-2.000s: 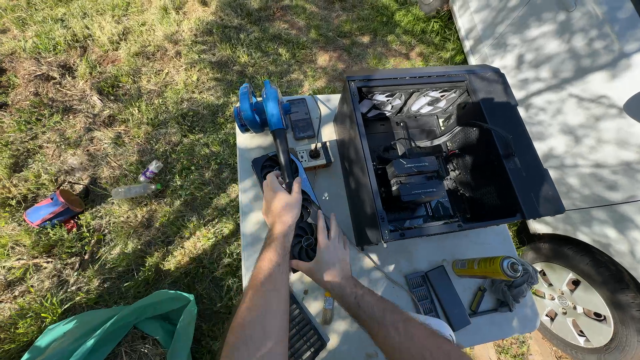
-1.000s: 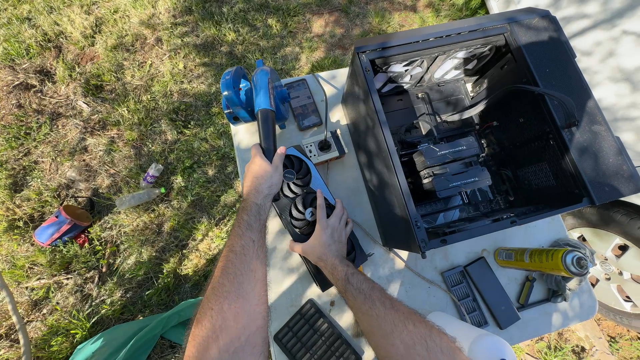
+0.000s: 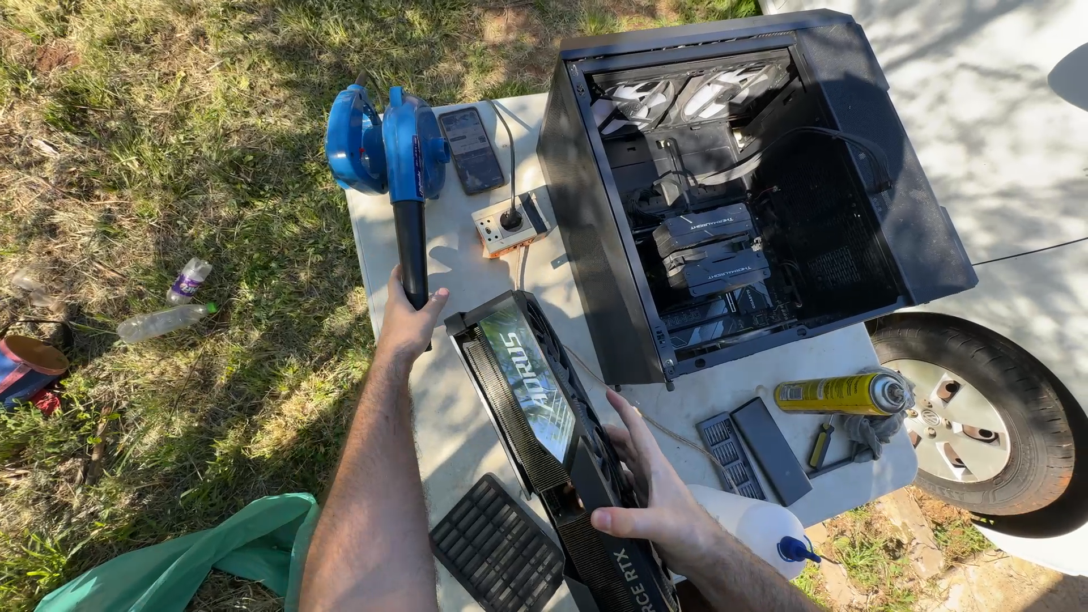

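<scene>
My left hand point(image 3: 410, 316) is by the black nozzle point(image 3: 411, 246) of a blue electric blower point(image 3: 414, 144), thumb apart; its fingers are partly hidden behind the nozzle. My right hand point(image 3: 650, 493) grips a large Aorus graphics card point(image 3: 535, 382) by its lower part, thumb on the near edge and fingers on the fan side. The card stands tilted on its long edge, its heatsink fins showing. Right of it is an open black computer case point(image 3: 595, 221), with a Thermalright cooler point(image 3: 712, 246) and white-bladed fans point(image 3: 680, 98) inside.
On the white table point(image 3: 463, 425) lie a phone point(image 3: 470, 150), a power socket box point(image 3: 510, 225), a black slotted panel point(image 3: 497, 541), a screwdriver bit set point(image 3: 731, 455), a yellow spray can point(image 3: 837, 393), a screwdriver point(image 3: 821, 445) and a white bottle point(image 3: 748, 523). A car wheel point(image 3: 969, 425) stands beside the table's right edge.
The graphics card has turned from fans facing up onto its long edge, showing its fins and side plate. My left hand's thumb now stands apart from the nozzle. The view has moved closer.
</scene>
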